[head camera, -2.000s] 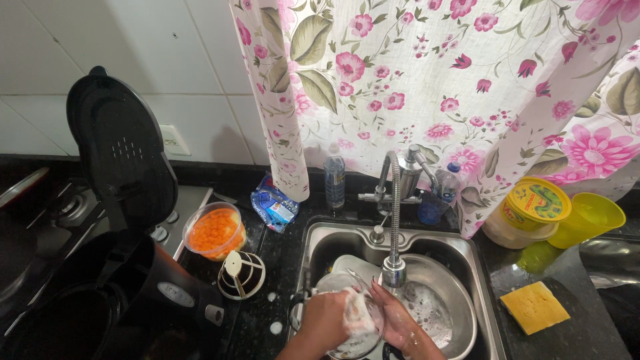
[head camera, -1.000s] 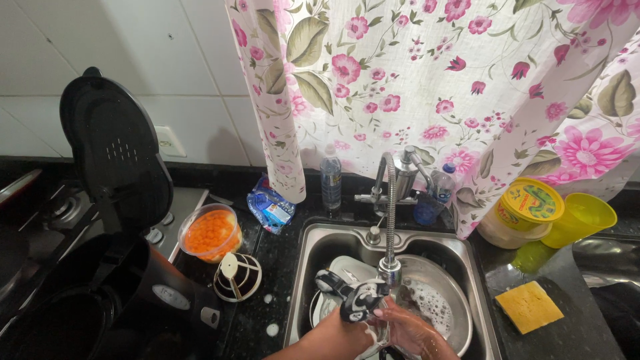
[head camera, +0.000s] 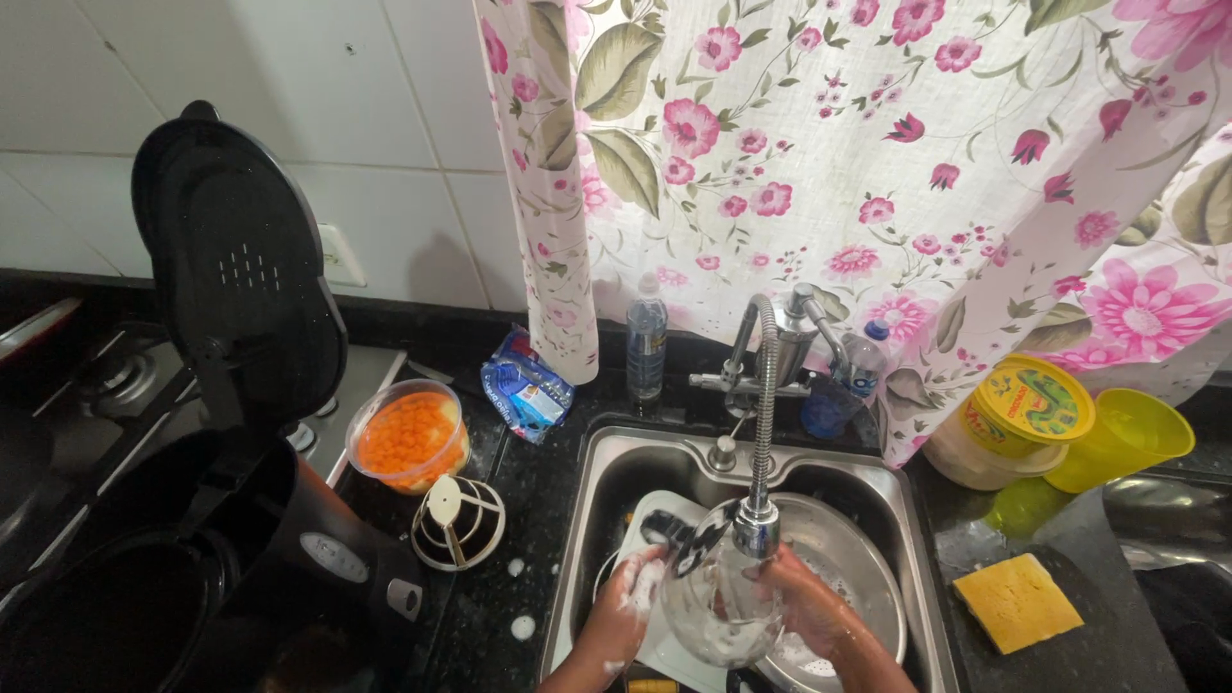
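A clear glass coffee carafe with a black handle and rim hangs over the sink, right under the faucet's spray head. My left hand, with suds on its fingers, is at the carafe's left side near the black handle. On the other side my right hand grips the glass; its fingertips are partly behind it. Below the hands, a large metal bowl with suds and a pale tray or board lie in the stainless steel sink.
Left of the sink are a white filter holder frame, a tub of diced carrots, a blue packet and an open black coffee maker. A yellow sponge, yellow-lidded tub and yellow cup stand right. Bottles stand behind.
The carafe, its black top toward the camera a second ago, is now turned so that its glass body shows under the spray head. My hands have moved apart to its two sides.
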